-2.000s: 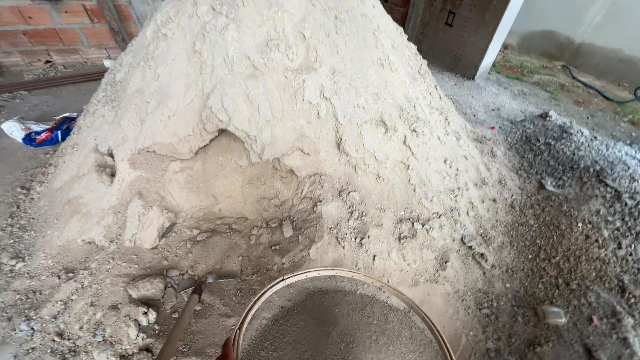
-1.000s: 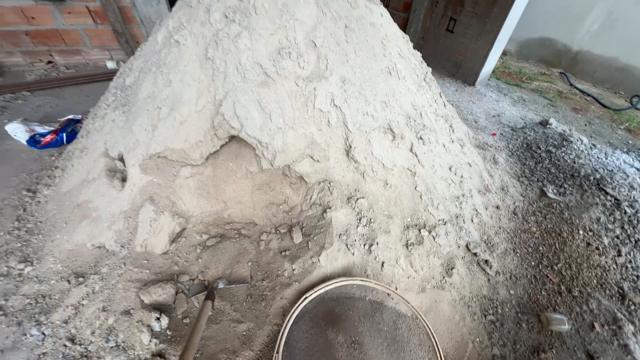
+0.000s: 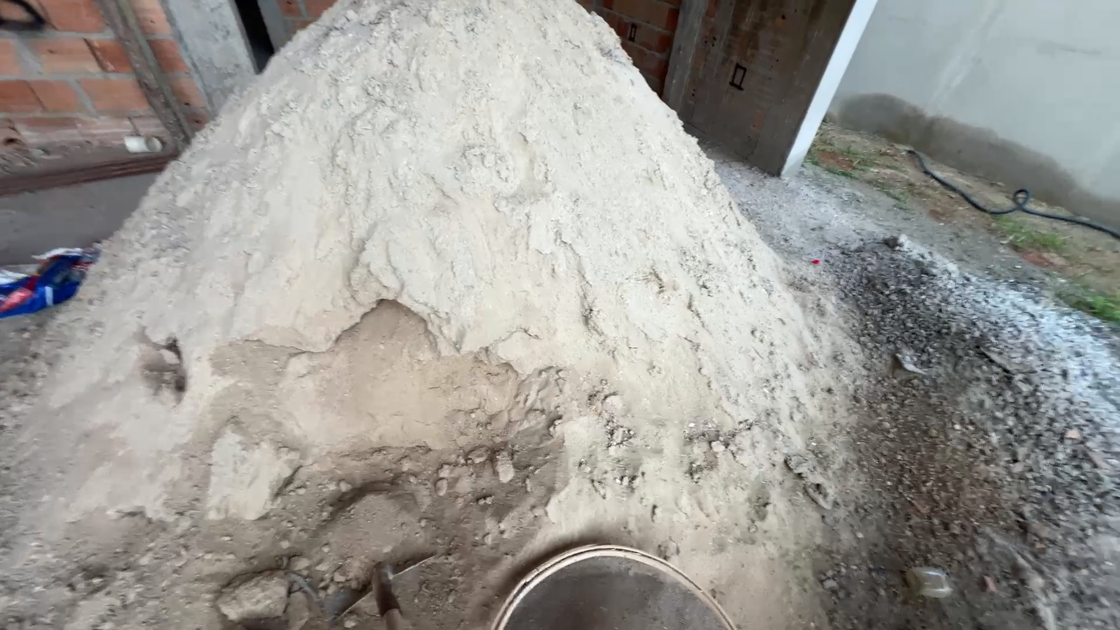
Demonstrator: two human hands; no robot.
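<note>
Neither my left hand nor my right hand shows in the head view now. At the bottom edge, right of the middle, lies the upper part of a round sieve [image 3: 612, 591] with a pale rim and a dark, greyish inside; its lower part is cut off by the frame. Left of it, a hoe [image 3: 385, 595] with a metal head and wooden handle rests on loose sand, its handle running out of view. Behind both rises a large pale sand pile [image 3: 525, 219] with a hollow dug into its lower front. A clod [image 3: 254, 597] lies beside the hoe head.
A blue plastic bag [image 3: 48, 280] lies at the left. Dark gravel [image 3: 945, 420] spreads along the right, with a small clear plastic container [image 3: 929, 582] on it. A black hose [image 3: 989, 206] runs near the wall. A brick wall [image 3: 79, 79] stands behind.
Two seconds ago, fingers showed at the sieve's left rim; none are visible now. The view has shifted, so the sieve and hoe sit lower in the frame.
</note>
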